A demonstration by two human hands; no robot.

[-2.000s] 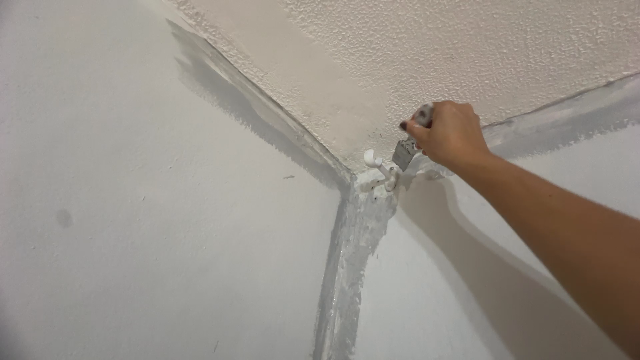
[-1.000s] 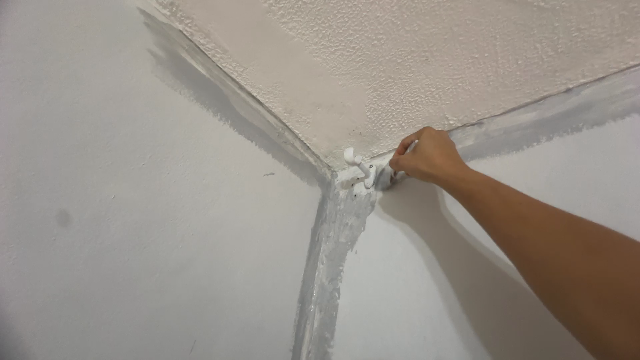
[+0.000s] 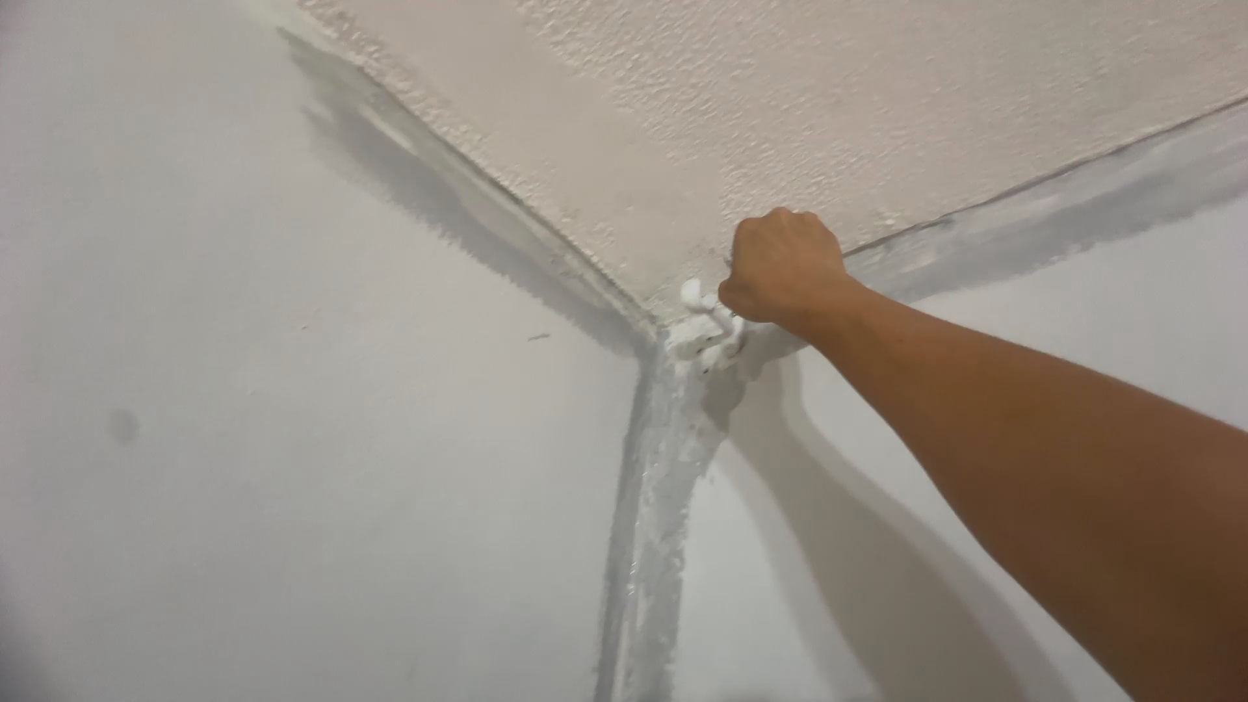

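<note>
My right hand (image 3: 783, 265) is closed at the upper corner of the room, just right of a small white hook-like fitting (image 3: 715, 310). The paintbrush in its grip is almost wholly hidden by the fingers and the back of the hand. Whether its bristles touch the wall cannot be seen. The fitting has a rounded end and sits where the two walls meet the ceiling. Grey paint (image 3: 673, 468) runs down the wall corner below it. My left hand is out of view.
The pinkish textured ceiling (image 3: 624, 127) slopes across the top of the view. Grey painted bands follow its edge on the left wall (image 3: 390, 468) and the right wall (image 3: 1121, 331). My arm casts a shadow (image 3: 858, 546) on the right wall.
My right hand has moved left, closer to the white fitting. The paintbrush, plain to see two seconds ago, is now mostly hidden behind the hand.
</note>
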